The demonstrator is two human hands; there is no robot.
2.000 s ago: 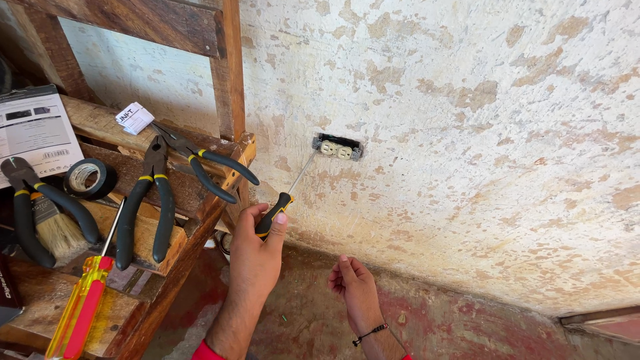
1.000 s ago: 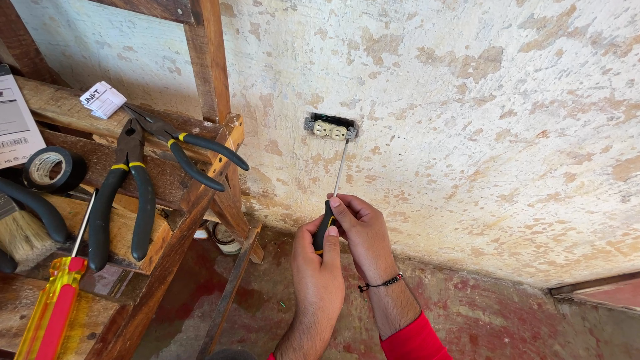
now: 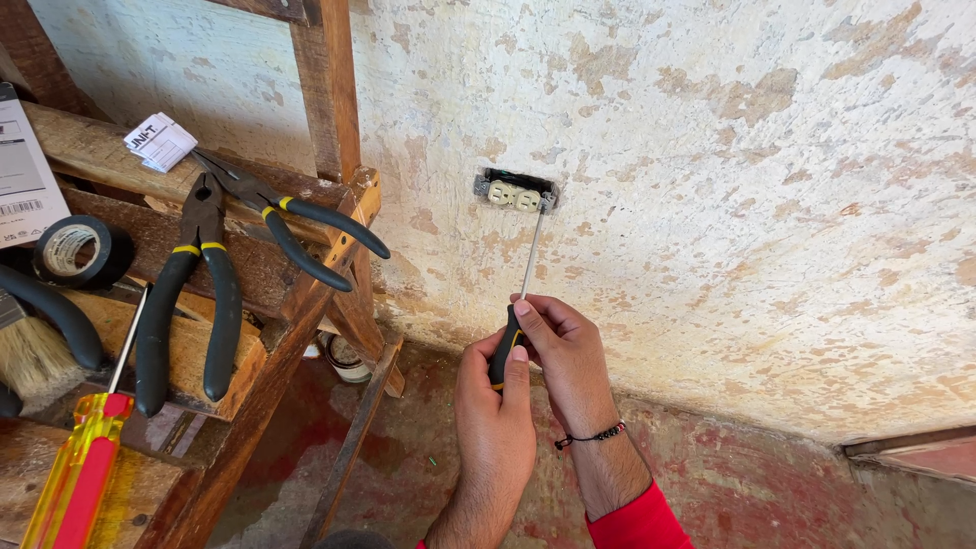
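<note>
A cream duplex electrical outlet (image 3: pixel 514 196) sits in a rectangular wall opening, with dark space showing above it and a metal strap at each end. My left hand (image 3: pixel 496 419) is closed around the black and yellow handle of a screwdriver (image 3: pixel 530 263). Its thin shaft points up at the wall, and the tip is at the outlet strap's right end, by the screw. The fingertips of my right hand (image 3: pixel 568 351) pinch the screwdriver where the handle meets the shaft. Whether the tip is seated in the screw cannot be told.
On a wooden chair (image 3: pixel 252 457) at left lie combination pliers (image 3: pixel 200 282), long-nose pliers (image 3: pixel 286 221), black tape (image 3: pixel 84 252), a paintbrush (image 3: pixel 34 358), a yellow and red screwdriver (image 3: pixel 84 473), folded paper (image 3: pixel 160 142) and a printed card (image 3: pixel 27 175). A can (image 3: pixel 348 358) stands on the floor behind.
My right hand has come up from lower right and now holds the screwdriver along with my left. The screwdriver tip has moved from the outlet's left end to its right end.
</note>
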